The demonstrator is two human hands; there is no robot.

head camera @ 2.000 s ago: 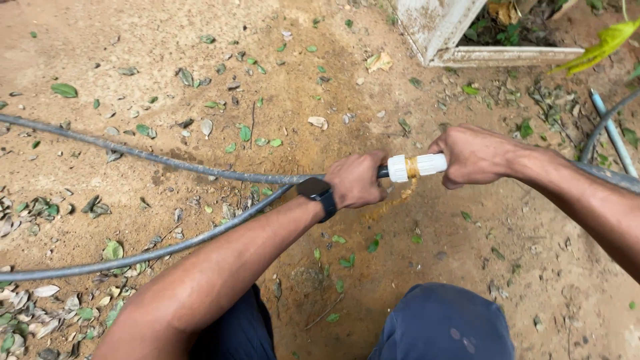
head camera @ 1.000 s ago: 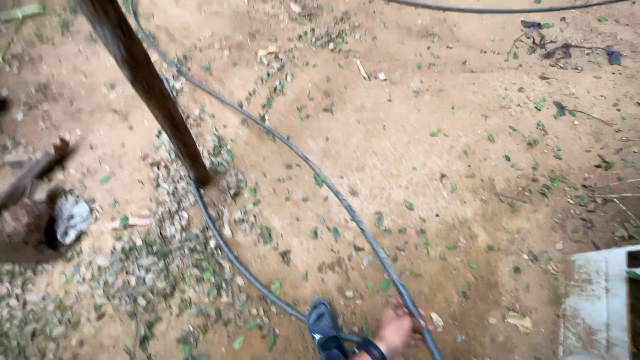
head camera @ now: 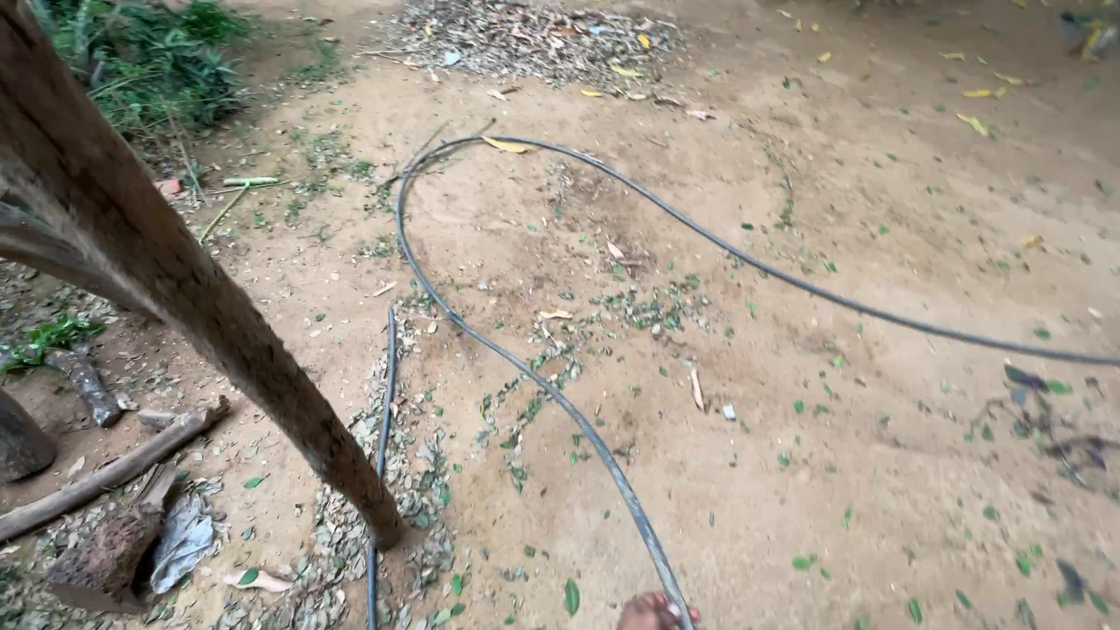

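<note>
At the bottom edge of the head view, my left hand (head camera: 647,612) is closed around a grey plastic hose (head camera: 604,451); only its fingers and part of its back show. From the hand the hose runs up over the dirt, bends in a wide loop at the upper middle and leaves at the right edge. Another length of dark hose (head camera: 388,394) lies left of it, with one end on the ground, and passes by the foot of the wooden post. My right hand is out of view.
A leaning wooden post (head camera: 262,359) stands at the left. Beside it lie a branch (head camera: 114,468), a rough reddish stone block (head camera: 103,560) and a crumpled plastic sheet (head camera: 184,541). A heap of dry leaves (head camera: 542,39) is at the top, green plants (head camera: 157,70) at the upper left.
Two seconds ago both hands were at a white pipe fitting; that fitting and my right hand have left the view. The view has swung up to the hose loop and the post.
</note>
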